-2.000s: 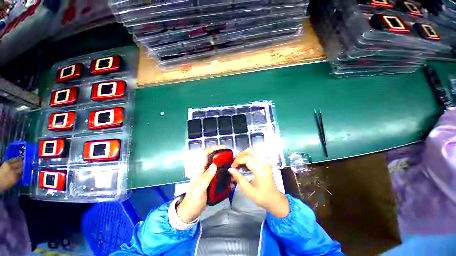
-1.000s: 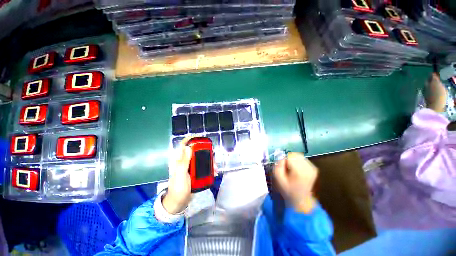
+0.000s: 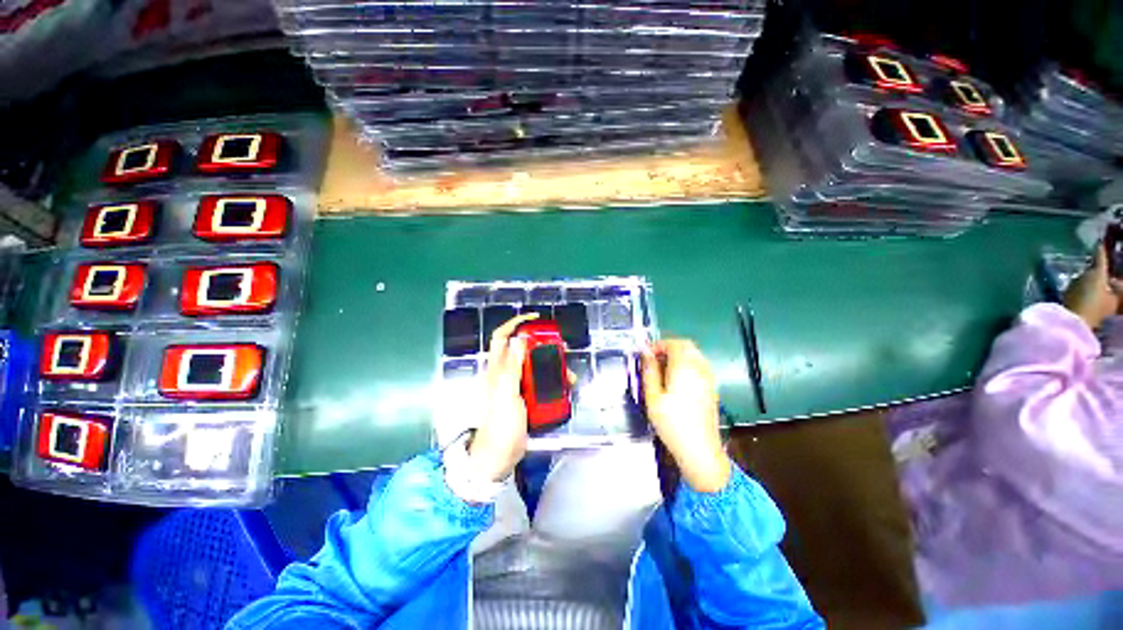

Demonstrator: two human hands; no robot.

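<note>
My left hand (image 3: 496, 412) holds a red phone unit (image 3: 546, 379) upright over the lens tray (image 3: 634, 295). Its red front faces me, with a solid dark window. My right hand (image 3: 685, 400) is at the tray's right edge, apart from the unit. Its fingers are bent together beside a narrow dark shape; whether they grip it is unclear. The clear tray has dark rectangular lenses (image 3: 462, 331) in its pockets; the left hand and unit hide part of it.
A blister tray (image 3: 286, 357) with framed red units stands at left, its lower right pocket without a unit. Tweezers (image 3: 751, 357) lie right of the lens tray. Stacked trays stand on a wooden board (image 3: 542, 187) behind and at right (image 3: 850, 203). A co-worker's pink sleeve (image 3: 1047, 369) is at right.
The unit has moved from low over my lap to over the lens tray, still in my left hand. My right hand left the unit, went to the bench edge, then moved up beside the tray.
</note>
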